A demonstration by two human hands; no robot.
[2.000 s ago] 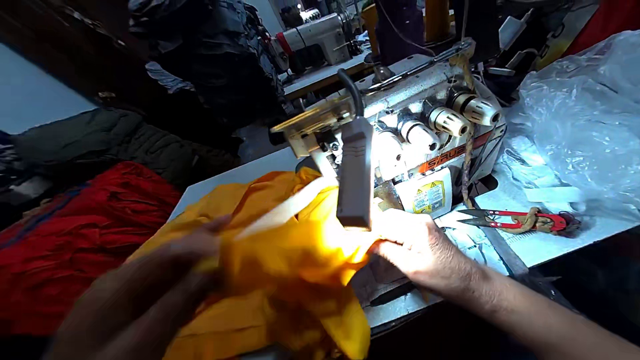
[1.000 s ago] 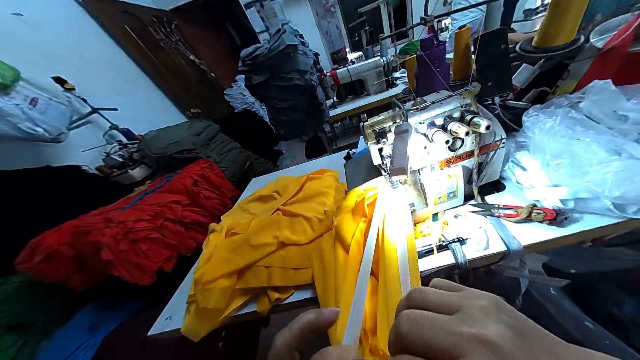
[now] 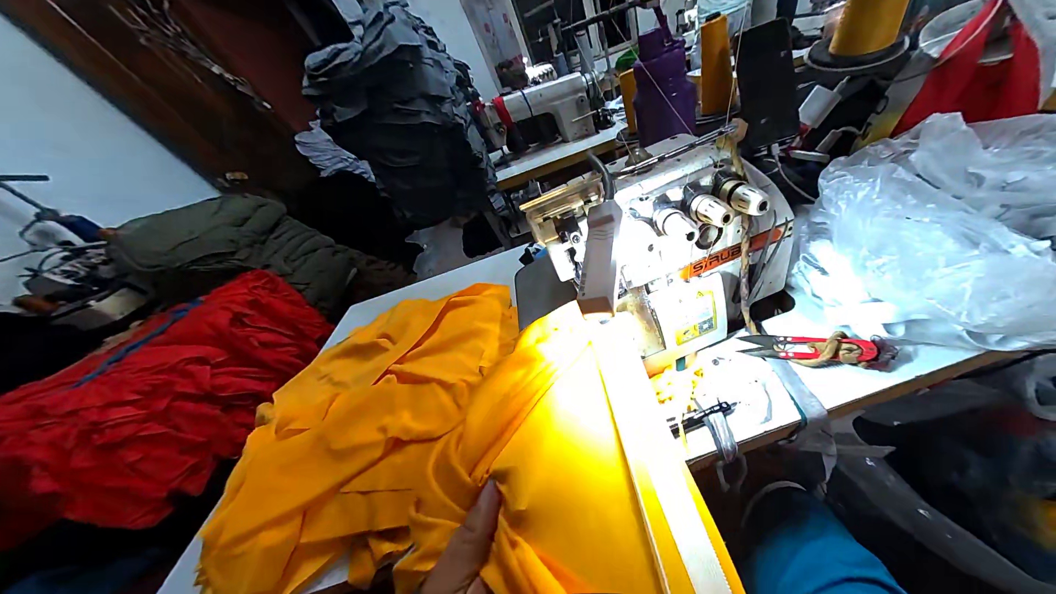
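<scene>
Yellow fabric (image 3: 561, 462) is spread from the overlock sewing machine (image 3: 693, 239) down toward me, with a white strip (image 3: 660, 462) running lengthwise along its right part. The fabric's upper end lies under the brightly lit front of the machine. At the bottom, my left hand (image 3: 470, 540) pinches a fold of the fabric; only its thumb and part of a finger show. My right hand is out of sight. More yellow fabric (image 3: 371, 396) lies crumpled on the white table, left of the machine.
Red-handled thread snips (image 3: 817, 348) lie right of the machine, beside clear plastic bags (image 3: 932, 239). A red fabric bundle (image 3: 165, 396) sits at the left. Behind stand another sewing machine (image 3: 549, 111), thread cones (image 3: 716, 66) and a dark garment stack (image 3: 396, 115). The table edge (image 3: 899, 384) runs along the right.
One second ago both hands were at the fabric's lower end; now the right hand is out of view. The fabric is spread wider, with the white strip farther right. The view has moved closer.
</scene>
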